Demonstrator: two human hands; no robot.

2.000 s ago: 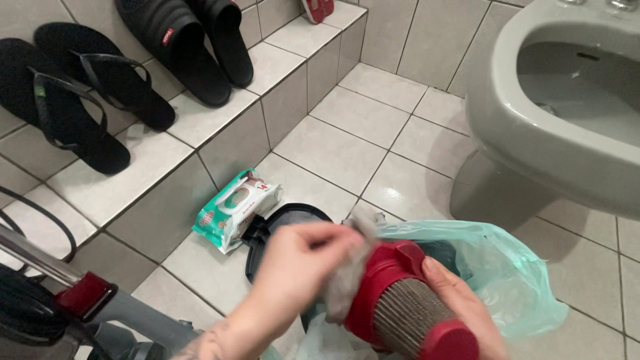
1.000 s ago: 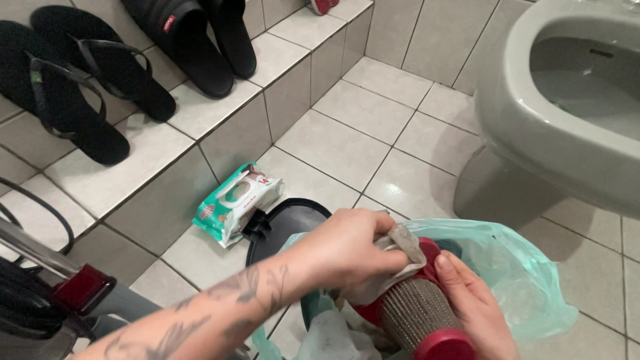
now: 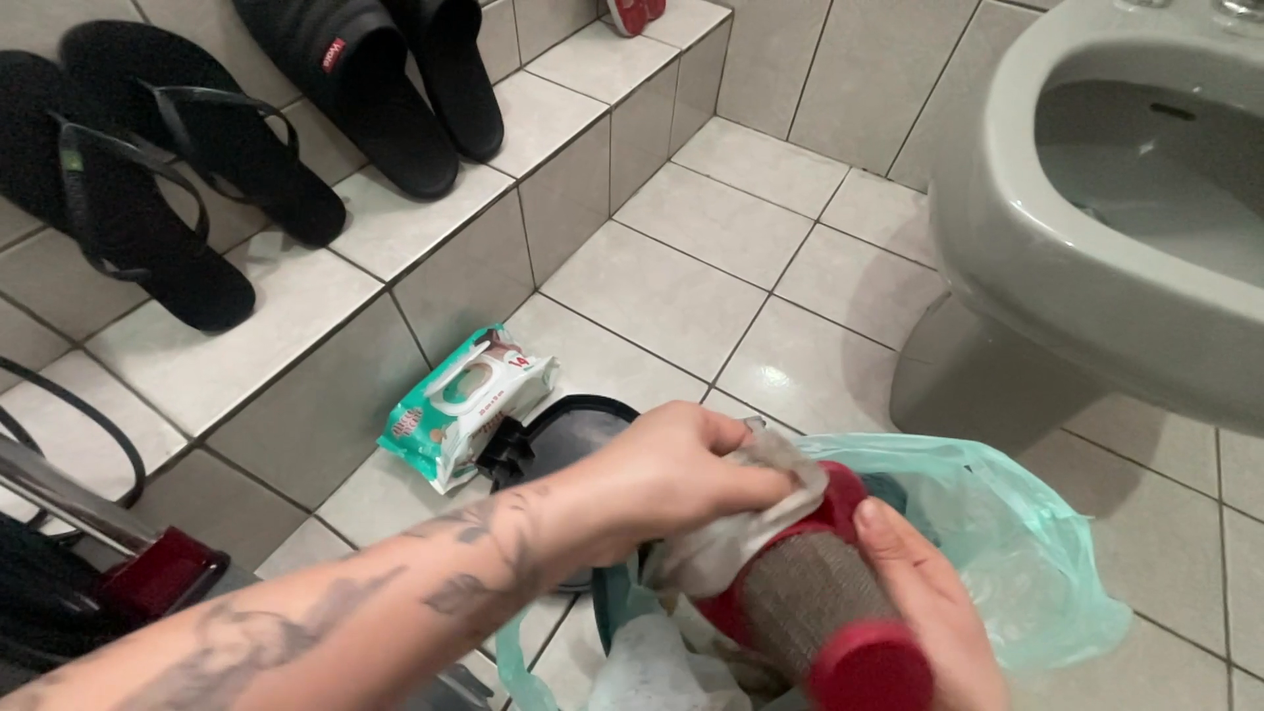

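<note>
My left hand point(image 3: 681, 474) pinches a greyish, soiled wipe point(image 3: 726, 538) against the red rim of a vacuum cleaner filter point(image 3: 815, 592). The filter has a red collar, a pleated grey-brown body and a red round end cap that points down toward me. My right hand point(image 3: 928, 602) grips the filter from its right side, thumb on the collar. Both hands are over a pale green plastic bag point(image 3: 1037, 553), which lines a bin and has whitish crumpled waste point(image 3: 667, 671) inside. The right fingers are mostly hidden behind the filter.
A pack of wet wipes point(image 3: 469, 405) lies on the tiled floor beside a dark bin lid point(image 3: 583, 434). Black flip-flops point(image 3: 197, 168) and black slides point(image 3: 395, 109) stand on the tiled step. A grey bidet or toilet point(image 3: 997, 247) is at right, vacuum cleaner parts point(image 3: 168, 573) at lower left.
My left hand with the wipe has come down from beside the filter's collar onto its rim. The right hand keeps its hold on the filter.
</note>
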